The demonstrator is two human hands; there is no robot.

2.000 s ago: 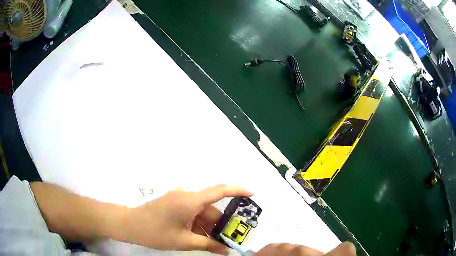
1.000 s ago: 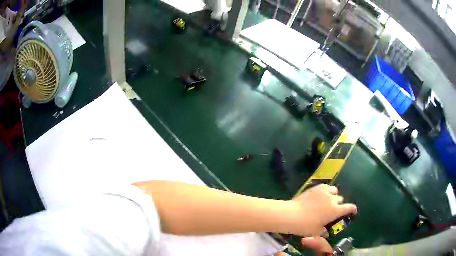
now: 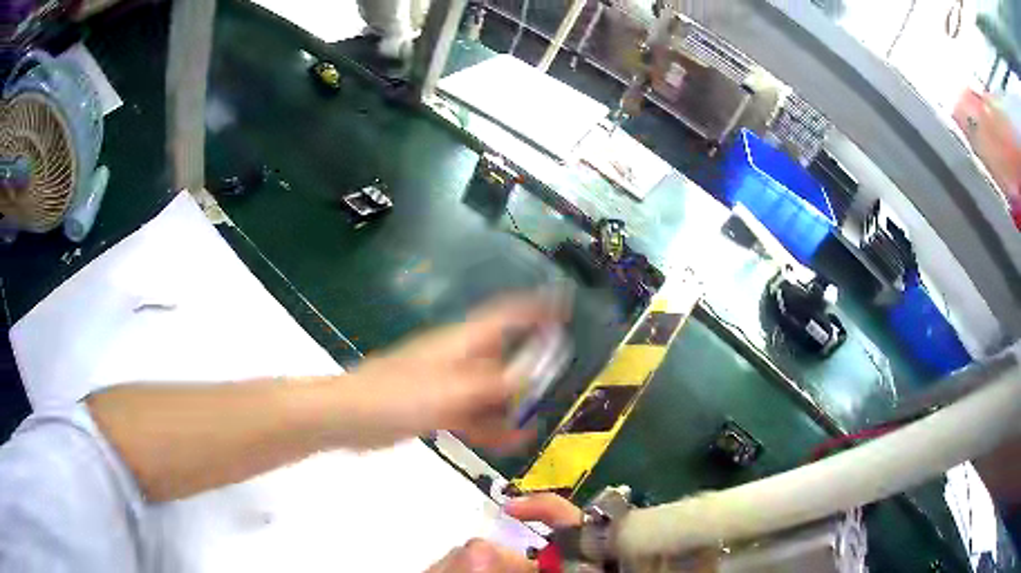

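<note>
My left hand [image 3: 470, 375] is strongly blurred above the green belt, left of the striped bar. Its fingers are around a blurred grey and dark object [image 3: 540, 364], which looks like an adapter. My right hand [image 3: 504, 546] is at the bottom edge, partly cut off, holding the glue gun [image 3: 610, 520] by its metal fittings and red piece [image 3: 549, 557]. A thick pale tube [image 3: 784, 492] runs from the gun to the right. The glue nozzle cannot be made out. An open adapter [image 3: 734, 444] lies on the belt right of the bar.
A yellow-and-black striped bar [image 3: 605, 405] crosses the green belt [image 3: 392, 263]. More adapters [image 3: 367, 202] lie on the belt. White paper [image 3: 168, 285] lies at left, with a fan [image 3: 39, 157] and post [image 3: 190, 101] beyond. Blue bins [image 3: 778, 196] stand at far right.
My left hand has moved back left across the striped bar from its far side. The adapter it held there is no longer in that place. The view has shifted right, and more pale tube shows.
</note>
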